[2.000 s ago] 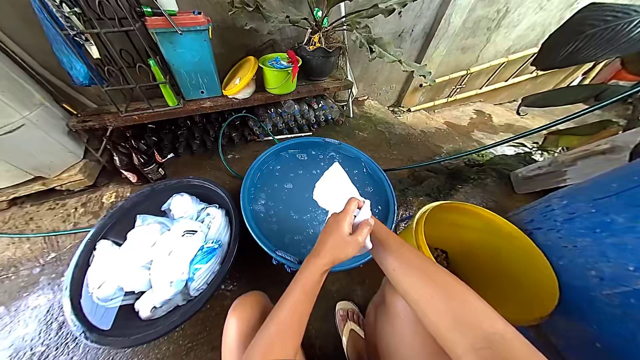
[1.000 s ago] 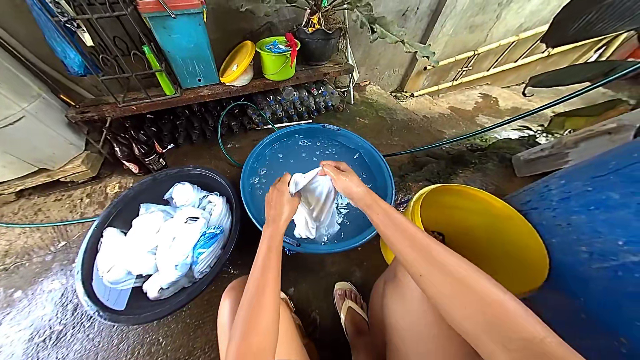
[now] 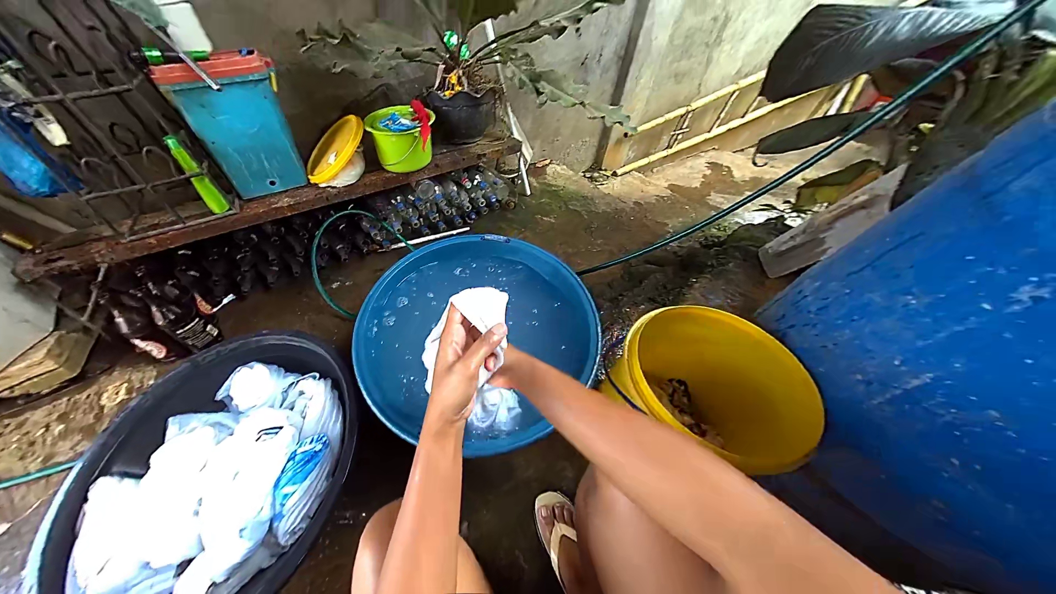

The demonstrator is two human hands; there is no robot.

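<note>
A white cloth (image 3: pixel 481 307) is bunched between my two hands over a round blue basin (image 3: pixel 388 412) of cloudy, bubbly water; its lower end hangs into the water. My left hand (image 3: pixel 462 363) grips the cloth from the left, thumb across it. Close against it, my right hand (image 3: pixel 505 367) holds the cloth from the right and is partly hidden behind the left hand. At the lower left, a black basin (image 3: pixel 342 388) holds a pile of white plastic bags or similar items (image 3: pixel 223 470), one with blue on it.
A yellow bucket (image 3: pixel 726 346) with brown matter inside stands at the right, beside a large blue drum (image 3: pixel 932 355). A green hose (image 3: pixel 701 223) crosses behind the basin. Farther back, a wooden shelf (image 3: pixel 247 216) bears a lidded blue bin (image 3: pixel 235 132) and a green pail (image 3: pixel 398 148), with bottles underneath.
A second ago my hands were apart with the cloth spread between them; now they are together and the cloth is bunched. The black basin has stayed in place.
</note>
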